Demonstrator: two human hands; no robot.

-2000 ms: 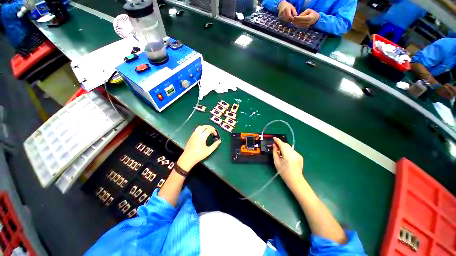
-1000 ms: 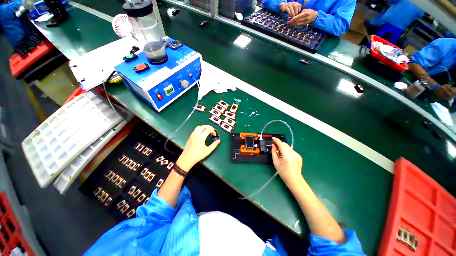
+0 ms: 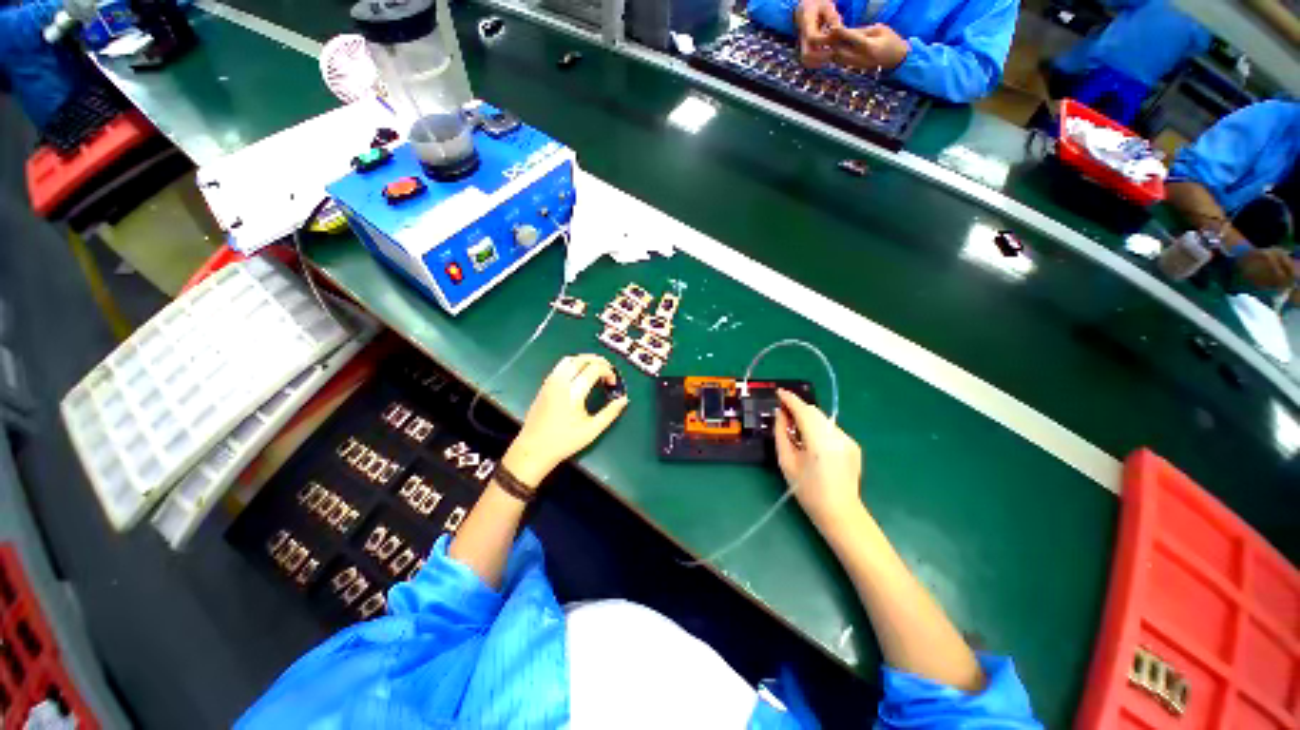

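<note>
The black fixture (image 3: 699,446) with an orange section (image 3: 694,407) lies on the green bench in front of me. My right hand (image 3: 816,451) has its thumb and fingertips closed on the fixture's right end; what they pinch is mostly hidden. My left hand (image 3: 570,411) is left of the fixture at the bench edge, curled around a small black piece (image 3: 613,385). Clear tubing (image 3: 830,374) loops over the fixture. Several copper-pink parts (image 3: 653,325) lie in a loose cluster behind it.
A blue box (image 3: 456,214) bears a clear canister (image 3: 442,136). White trays (image 3: 214,371) and a black tray of parts (image 3: 406,492) are at lower left. A red divided tray (image 3: 1198,592) is at right. Workers' hands (image 3: 853,40) are opposite, beyond the dark green strip (image 3: 798,214).
Small dark items on the strip opposite have shifted left. The opposite worker's hands have moved slightly. My hands and the fixture show almost no movement.
</note>
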